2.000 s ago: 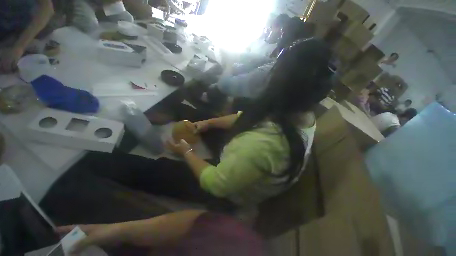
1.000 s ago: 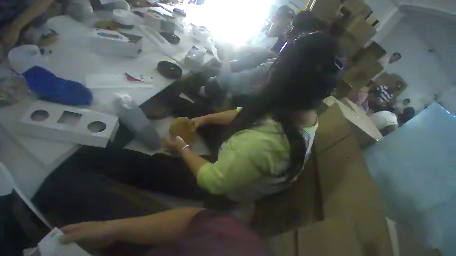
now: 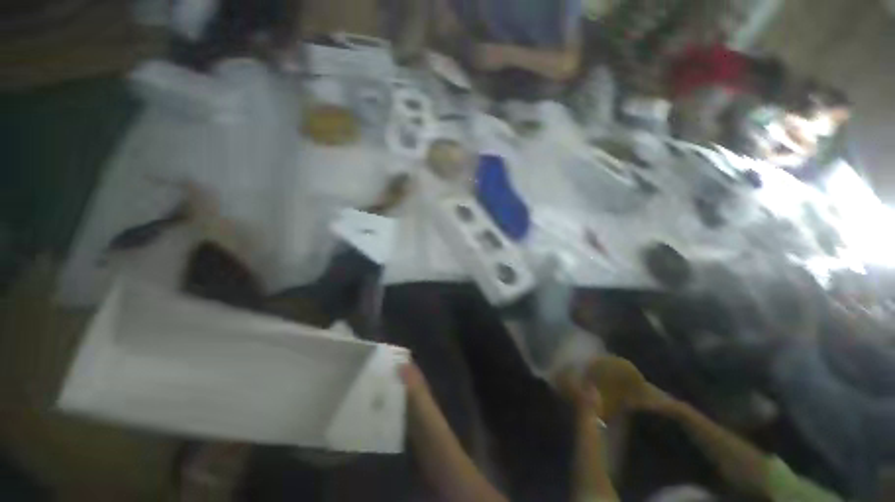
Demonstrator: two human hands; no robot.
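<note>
A long white folding carton point(image 3: 226, 377), open side showing, is held up in front of me at the lower left. My right hand point(image 3: 417, 382) grips its right end, by a small white end flap point(image 3: 378, 402) with a dark mark. A blurred skin-toned shape under the carton's lower edge may be my left hand, but its fingers are hidden.
A white-covered table point(image 3: 265, 196) lies beyond, with a white insert with cut-outs point(image 3: 483, 250), a blue cloth point(image 3: 501, 196) and a dark roll point(image 3: 667, 265). At right, a neighbour's hands hold a tan tape roll point(image 3: 616, 387). The picture is blurred.
The view has swung left, so the table and neighbour appear further right. The open carton is now largely in view, with my right hand at its end.
</note>
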